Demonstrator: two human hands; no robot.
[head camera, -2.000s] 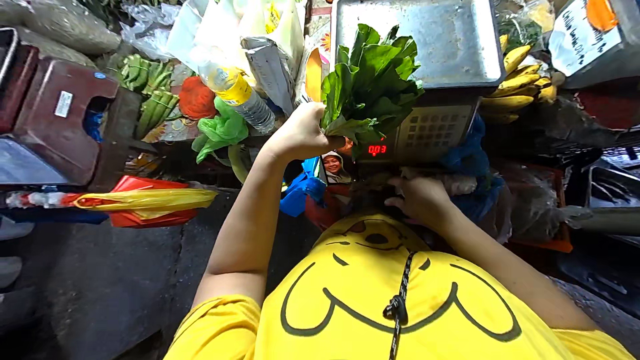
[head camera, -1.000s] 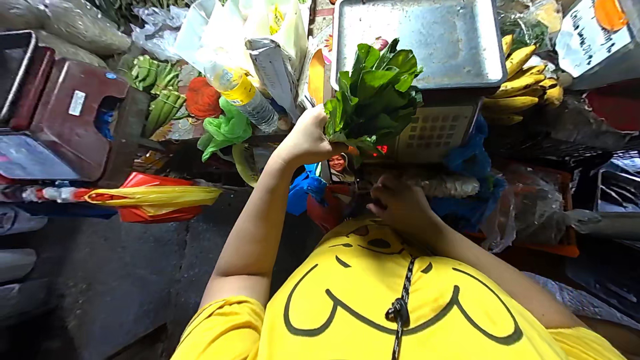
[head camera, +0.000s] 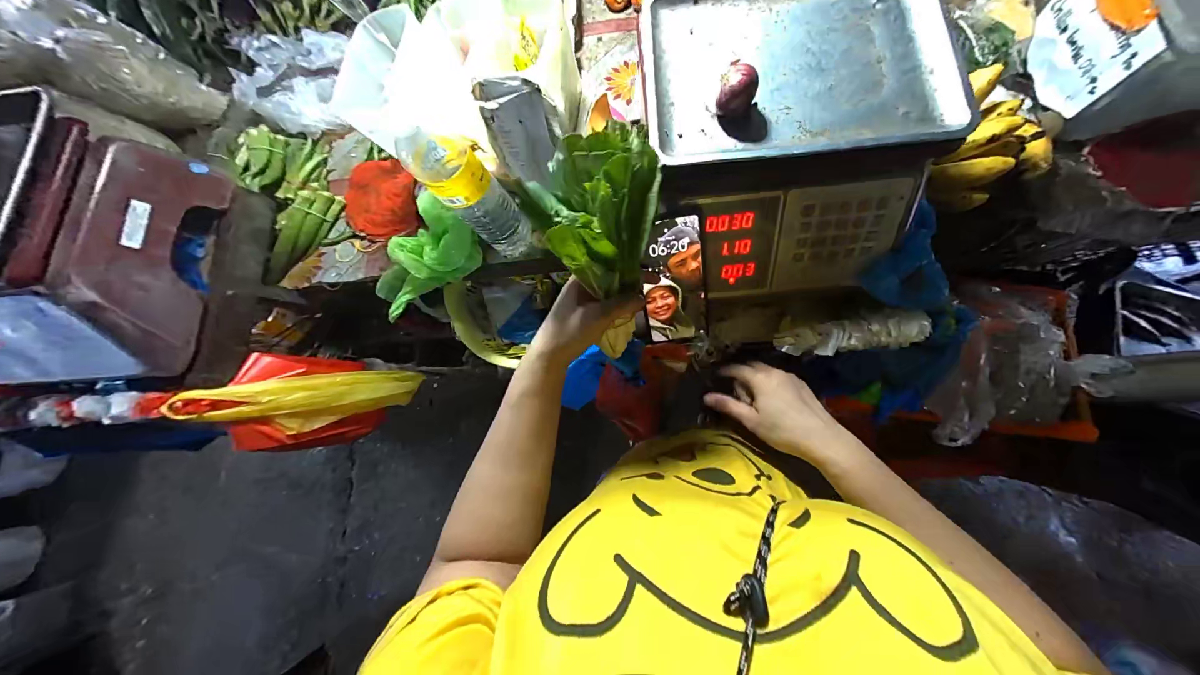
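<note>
My left hand (head camera: 586, 323) is shut on the stem end of a bunch of leafy greens (head camera: 609, 202), held upright left of a smartphone (head camera: 673, 281) with a lit screen. The phone stands against the front of a digital scale (head camera: 806, 234) showing red digits. On the scale's metal tray (head camera: 844, 84) lies one small red onion (head camera: 738, 87). My right hand (head camera: 769, 403) is low, just below the scale, near a dark thing in front of the yellow shirt; its fingertips are partly hidden, and whether it holds anything is unclear.
Left of the greens are a plastic bottle (head camera: 469, 187), a green plastic bag (head camera: 431, 248) and bundled green vegetables (head camera: 305, 225). Bananas (head camera: 994, 141) lie right of the scale. A maroon plastic case (head camera: 150, 244) and hanging red and yellow bags (head camera: 309, 403) are at left. Clear bags (head camera: 1003, 356) hang at right.
The greens in my left hand have swung from in front of the scale to its left, uncovering the phone, the digits and the onion on the tray. My right hand stays low near the shirt.
</note>
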